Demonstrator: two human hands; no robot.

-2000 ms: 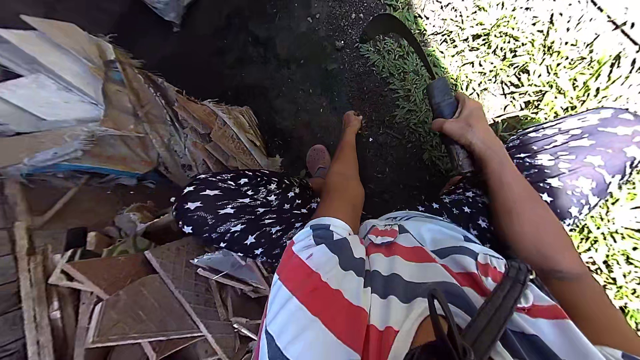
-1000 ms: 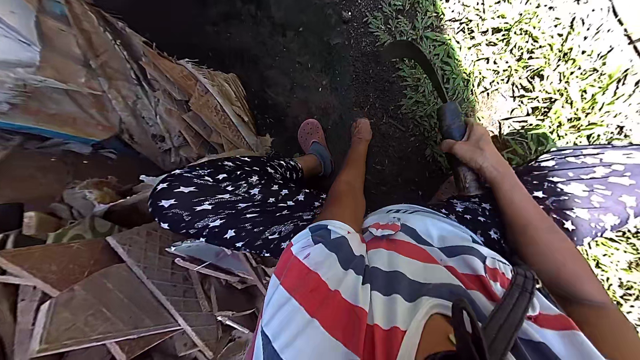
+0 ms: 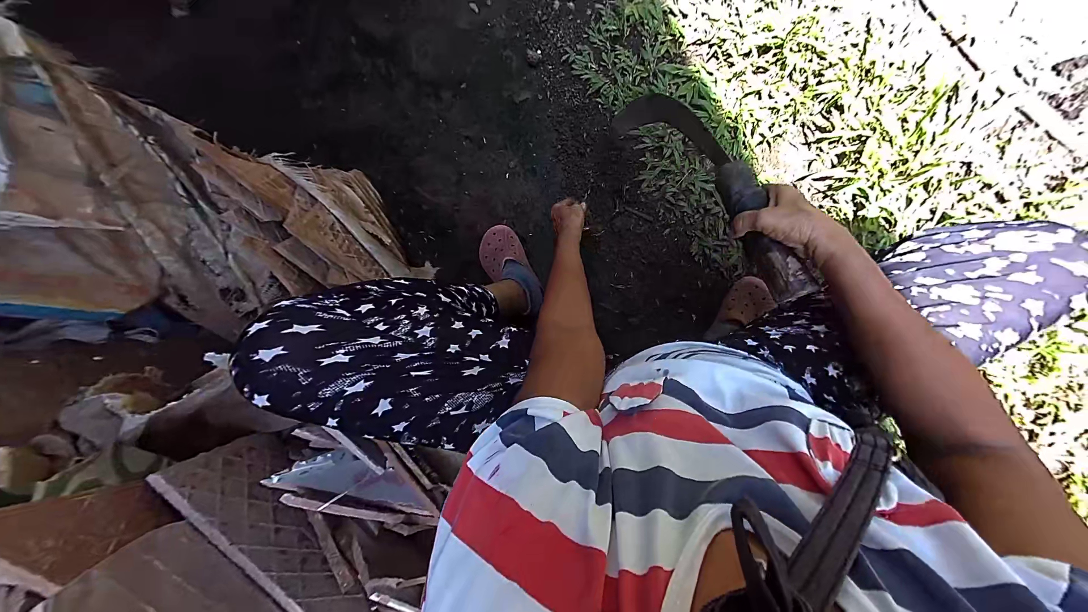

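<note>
My right hand (image 3: 786, 223) is closed around the dark, thick handle of a sickle (image 3: 676, 115), whose curved blade points up and to the left over the grass edge. My left hand (image 3: 569, 216) hangs low over the dark soil, between my feet, with its fingers curled in. Whether it holds anything small cannot be made out. A pink clog (image 3: 501, 252) on my left foot is just left of that hand, and a second clog (image 3: 746, 301) shows partly under the sickle's handle.
Stacked, frayed cardboard or thin board (image 3: 280, 221) stands at the left. Below it lie broken panels (image 3: 246, 493) and wood strips. Dark bare soil (image 3: 425, 110) stretches ahead, bordered by sunlit grass (image 3: 833, 110) on the right.
The right hand keeps its grip on the sickle. More of the left foot's clog shows than two seconds ago, and the second clog has come into sight beneath the handle.
</note>
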